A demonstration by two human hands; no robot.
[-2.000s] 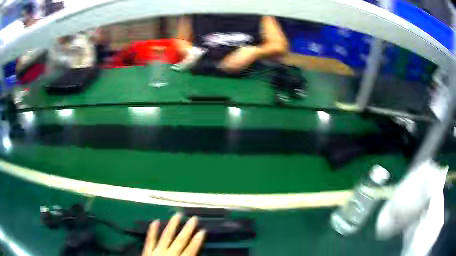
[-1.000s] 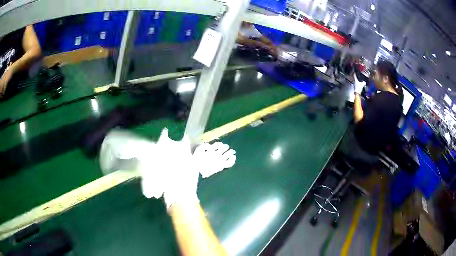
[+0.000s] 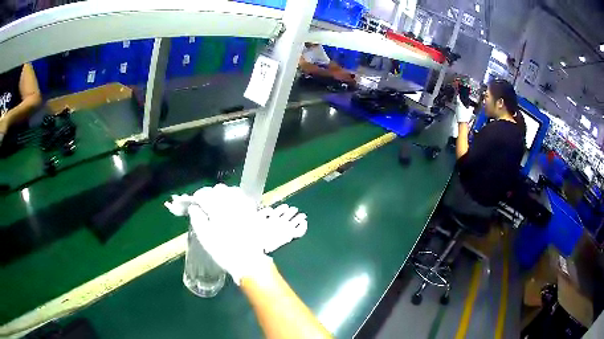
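My right hand (image 3: pixel 232 228), in a white glove, is closed around the top of a clear plastic bottle (image 3: pixel 204 268). The bottle is about upright by the pale edging strip; its cap is hidden under the glove. I cannot tell whether its base touches the worktop. A crumpled white spare glove (image 3: pixel 288 224) lies on the green worktop just right of my hand, fingers visible. My left hand is not in view. Part of a dark object, perhaps a power strip (image 3: pixel 69 331), is cut off at the lower left edge.
A grey-white post (image 3: pixel 270 126) with a paper tag rises just behind my hand. The pale edging strip (image 3: pixel 112 278) runs diagonally. Beyond it are dark items on the green surface and black cords. A seated person (image 3: pixel 493 152) and a wheeled stool (image 3: pixel 434 268) are at the right.
The view has swung right from the power strip and bare hand. My gloved hand is now over the bottle's top, and the bottle, blurred and tilted a second ago, is about upright.
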